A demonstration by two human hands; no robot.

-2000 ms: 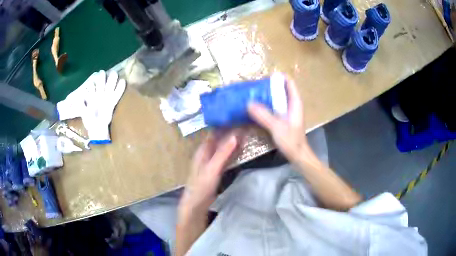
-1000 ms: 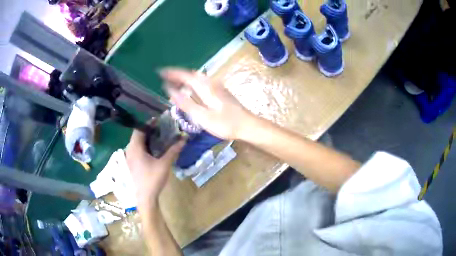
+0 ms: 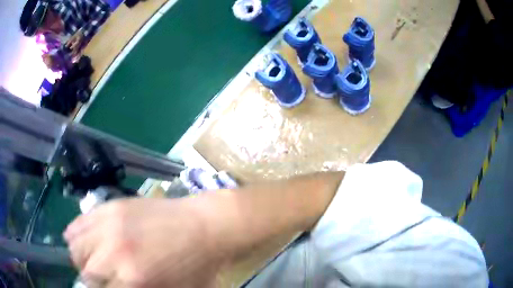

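My right hand (image 3: 135, 242) is large at the lower left, curled round the press handle (image 3: 93, 199), whose white wrapping shows at both sides of the fist. My right forearm crosses the middle of the view. Behind it, the pale frilled rings of a blue shorts part (image 3: 205, 180) show at the press; the rest of the part and the press pad are mostly hidden. The black press mechanism (image 3: 90, 163) is at the left. My left hand is not visible.
Several blue shorts parts (image 3: 353, 89) stand upright on the tan bench (image 3: 388, 107). Another lies on the green belt (image 3: 169, 73) at the top. A person in a checked shirt (image 3: 84, 19) sits beyond the belt. Yellow-black floor tape (image 3: 484, 174) is at the right.
My right hand has moved from the shorts part at the press to the handle and closed on it. My left hand has gone out of sight. The view has shifted.
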